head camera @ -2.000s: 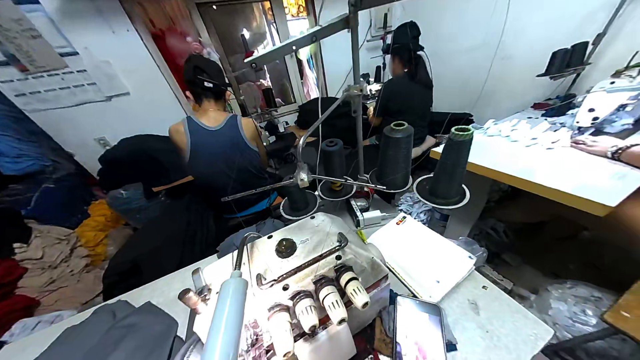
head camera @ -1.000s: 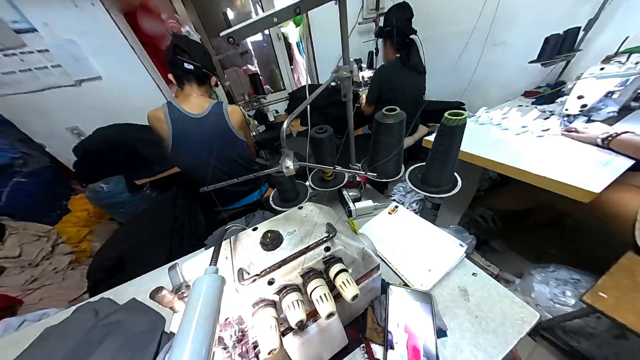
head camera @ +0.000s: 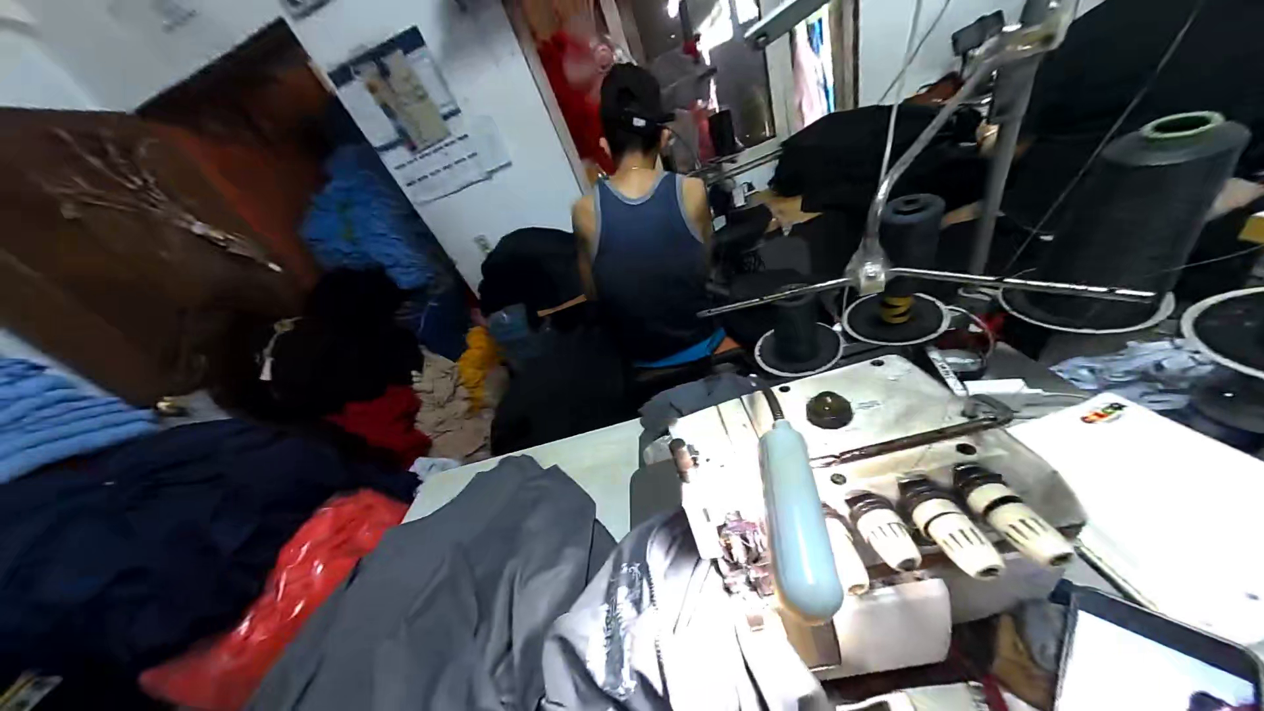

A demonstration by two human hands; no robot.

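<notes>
Neither my left hand nor my right hand shows in the head view. An overlock sewing machine (head camera: 879,415) stands on the table, with several cream tension knobs (head camera: 953,523) along its front. A pale blue work lamp (head camera: 798,523) lights the needle area. Grey fabric (head camera: 444,592) is spread at the machine's left, and lit grey fabric (head camera: 617,622) lies beside and below the needle area. A phone (head camera: 1150,657) and a white notebook (head camera: 1155,504) lie to the right of the machine.
Black thread cones (head camera: 1136,217) stand behind the machine, below a metal thread stand (head camera: 987,281). A person (head camera: 647,257) sits ahead, facing away. Dark blue cloth (head camera: 197,513), a red plastic bag (head camera: 296,592) and a stack of light blue cloth (head camera: 59,415) are at the left.
The view has swung left and moved closer to the machine. The piled cloth and red plastic bag at the left have come into view, while the right-hand worktable has left it.
</notes>
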